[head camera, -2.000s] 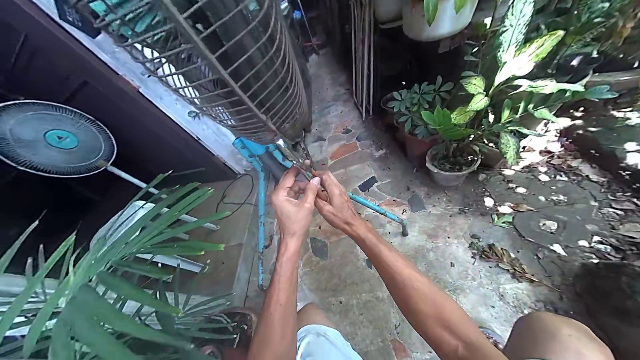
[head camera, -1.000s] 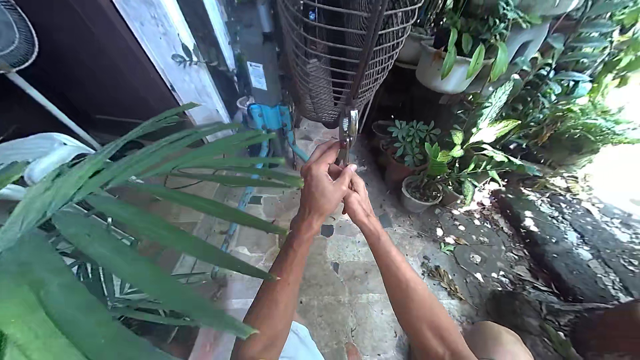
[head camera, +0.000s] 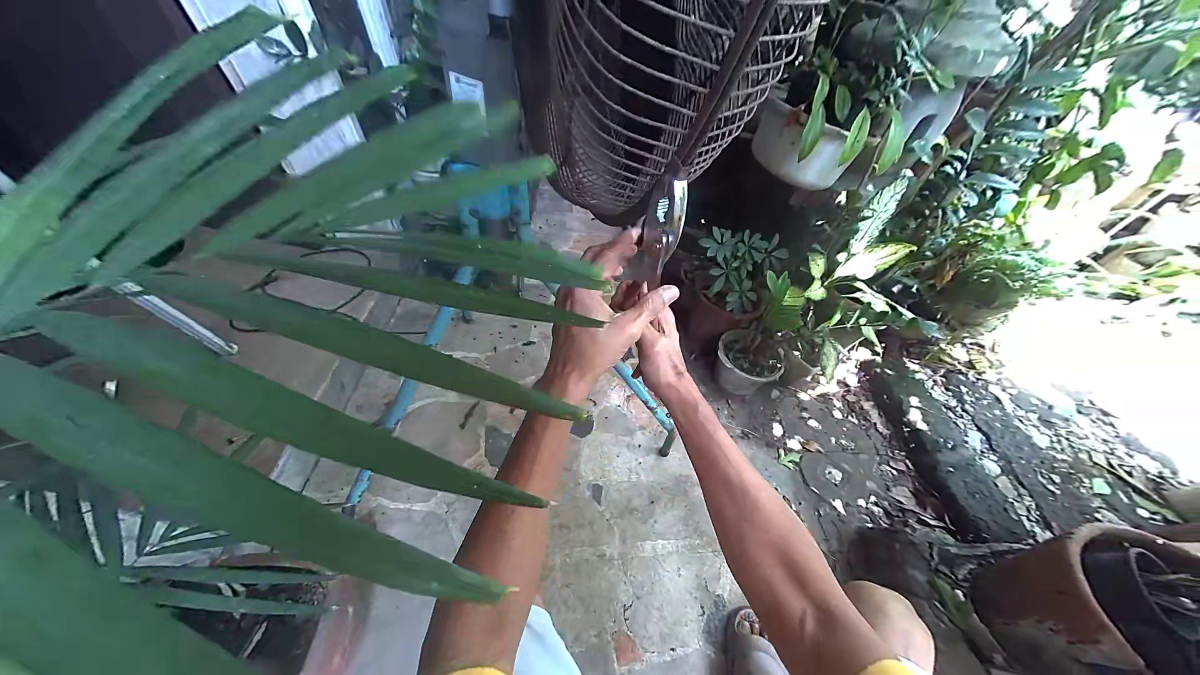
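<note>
A shiny metal hand tool, which looks like locking pliers, stands nearly upright with its upper end at the rim of a large fan's wire guard. My left hand is closed around the tool's lower part, its fingers blurred beside the metal and its thumb pointing right. Close against it on the right, my right hand grips the bottom of the tool from below. My fingers overlap and hide the handles. Whether the jaws bite on the guard's rim is too small to tell.
Blue metal stand legs spread over the stone-paved floor. Long palm leaves cross the left side close by. A white potted plant stands right of my hands, and a clay pot at the lower right.
The view has swung strongly, bringing the palm leaves in front. My hands and the tool have come to the fan guard's lower rim, and the tool now points upward.
</note>
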